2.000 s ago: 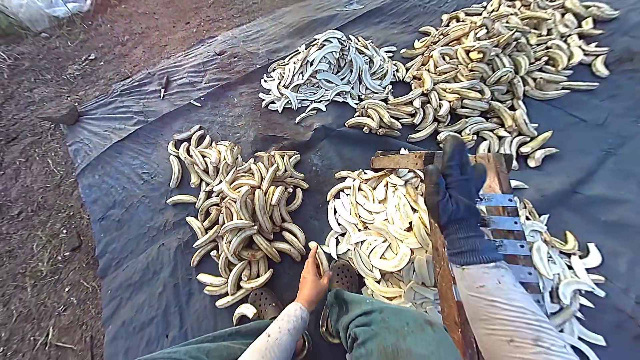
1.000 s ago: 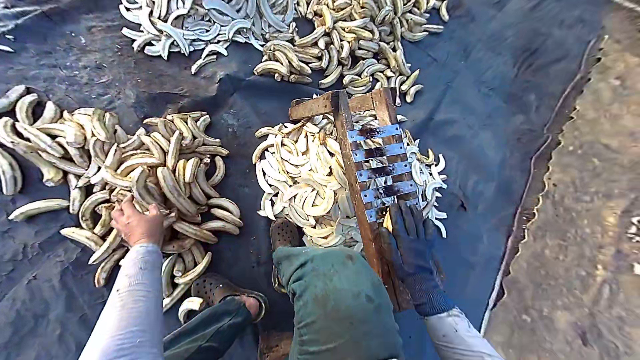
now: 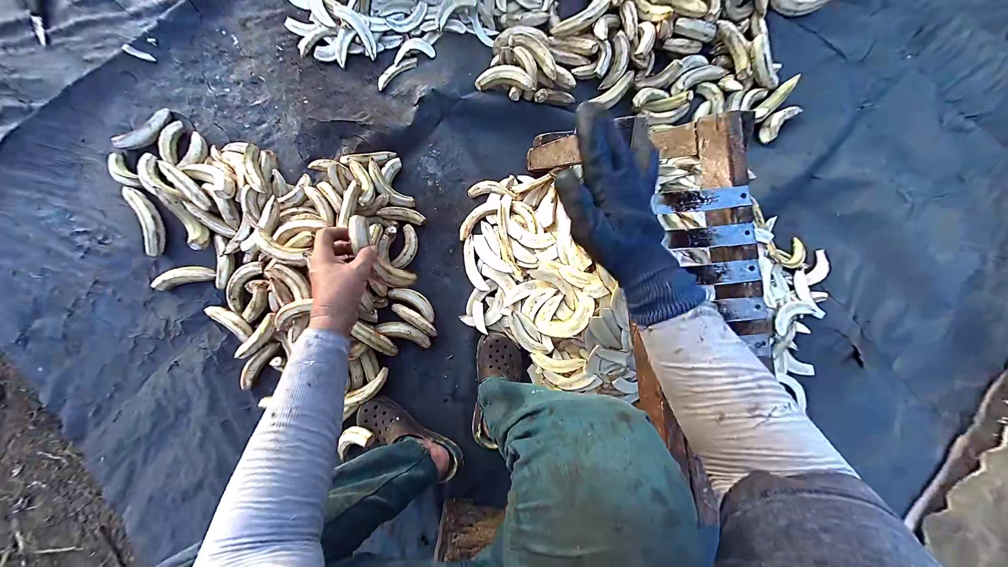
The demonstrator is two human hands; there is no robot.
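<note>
My bare left hand (image 3: pixel 340 276) has its fingers on a peeled banana (image 3: pixel 358 232) at the right part of a pile of peeled bananas (image 3: pixel 291 228). My right hand (image 3: pixel 618 205), in a dark blue work glove, is raised over the left edge of a wooden frame (image 3: pixel 723 150), fingers apart and nothing seen in it. Several metal blades (image 3: pixel 713 236) cross the frame in a row. Under and left of the frame lies a heap of cut banana pieces (image 3: pixel 543 291); more slices (image 3: pixel 795 315) lie to its right.
A dark tarp (image 3: pixel 890 197) covers the ground. At the top lie whitish banana slices (image 3: pixel 409 24) and another banana pile (image 3: pixel 677 47). My feet, in brown perforated clogs (image 3: pixel 394 421), are between the near piles. A wooden block (image 3: pixel 468 528) shows at the bottom.
My gloved hand has moved from the lower end of the blades to the frame's upper left. My left hand remains at the peeled pile, now with a banana at its fingers. The view has shifted.
</note>
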